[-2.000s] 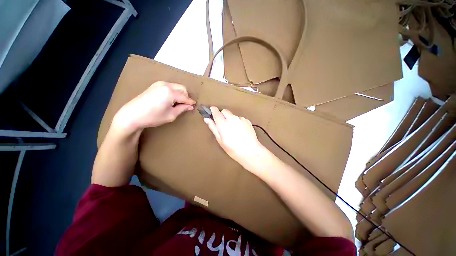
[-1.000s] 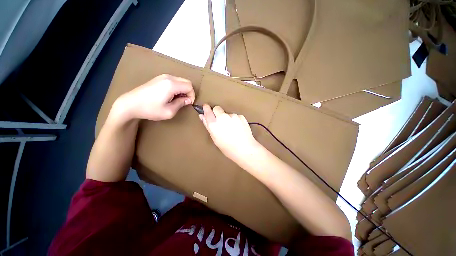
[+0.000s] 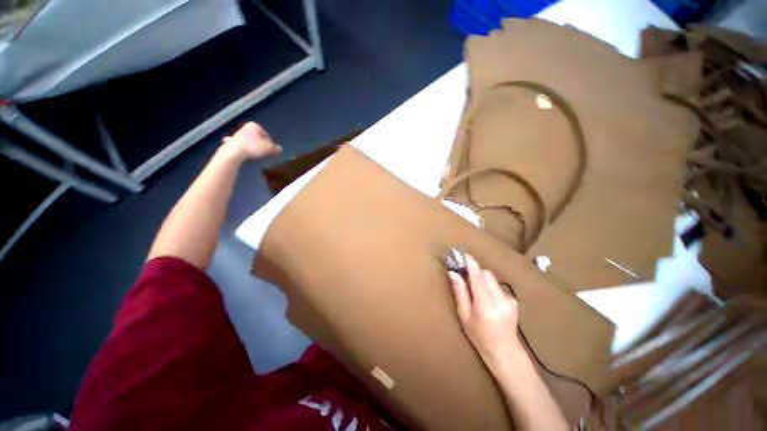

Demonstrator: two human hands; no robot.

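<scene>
A large tan bag panel lies in front of me with its handle looped beyond the top edge. A small pale label is near its lower edge. My right hand rests over the panel, closed on the dark thread snips, mostly hidden in the fingers. A black cord trails from it. My left hand is off the panel, out past its upper left, with fingers curled; it is blurred and I cannot tell if it holds anything.
Tan panels with a handle lie at the far side of the white table. Fanned stacked panels are at right, tangled straps behind. A metal frame stands at left. A dark brown piece is near my left hand.
My left hand has left the panel and moved out to the upper left. My right hand stays over the panel with the snips. The view has shifted, so things lie lower and farther right.
</scene>
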